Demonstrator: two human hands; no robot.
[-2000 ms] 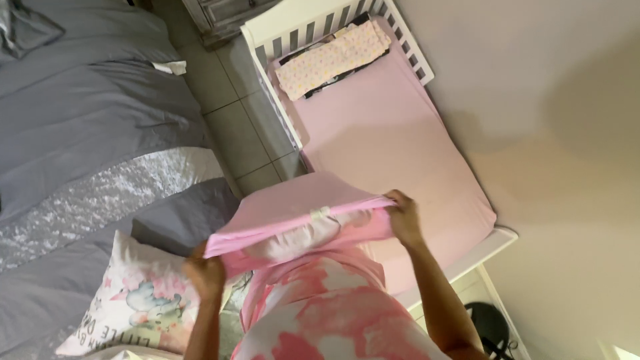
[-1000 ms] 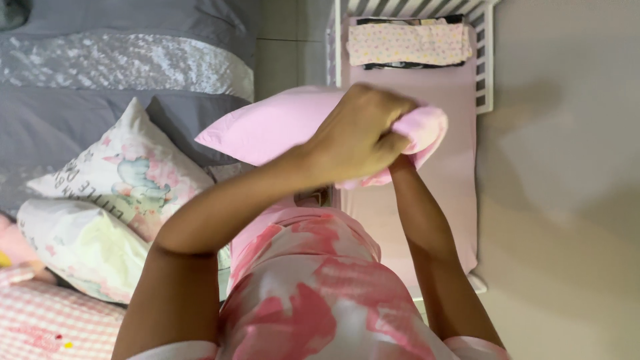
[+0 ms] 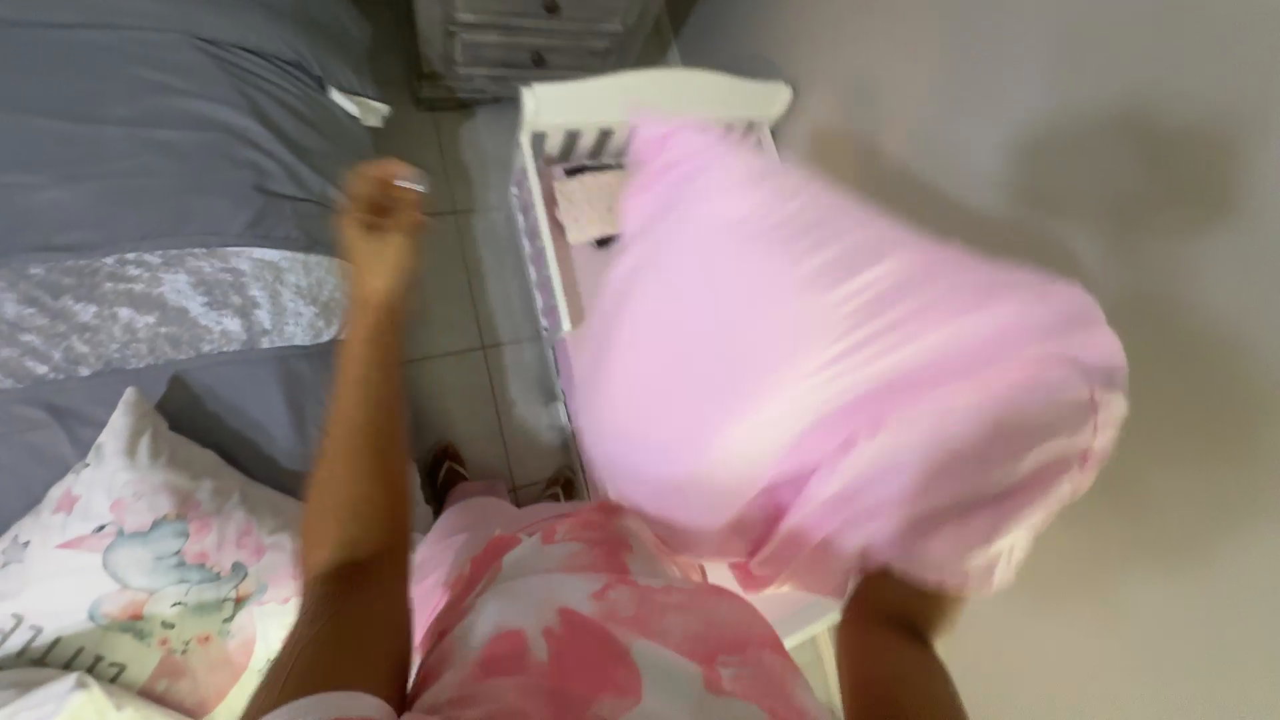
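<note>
A pink pillow in a pink pillowcase (image 3: 760,330), blurred by motion, hangs in the air at the right, above the cot. My right hand (image 3: 905,600) is at its lower edge, gripping the pillowcase, with the fingers mostly hidden by the fabric. Raised apart from the pillow on the left side is my left hand (image 3: 385,215), its fingers curled closed and nothing visible in them.
Under the pillow stands a white slatted cot (image 3: 655,95) holding a folded dotted cloth (image 3: 590,205). A bed with grey bedding (image 3: 170,130) and a printed cushion (image 3: 200,590) is at the left. Grey drawers (image 3: 540,40) stand beyond the tiled floor (image 3: 450,290).
Both hands were on the pillowcase two seconds ago, and together on its bunched end one second ago. Now my left hand has let go and moved left, while the pillow has swung right.
</note>
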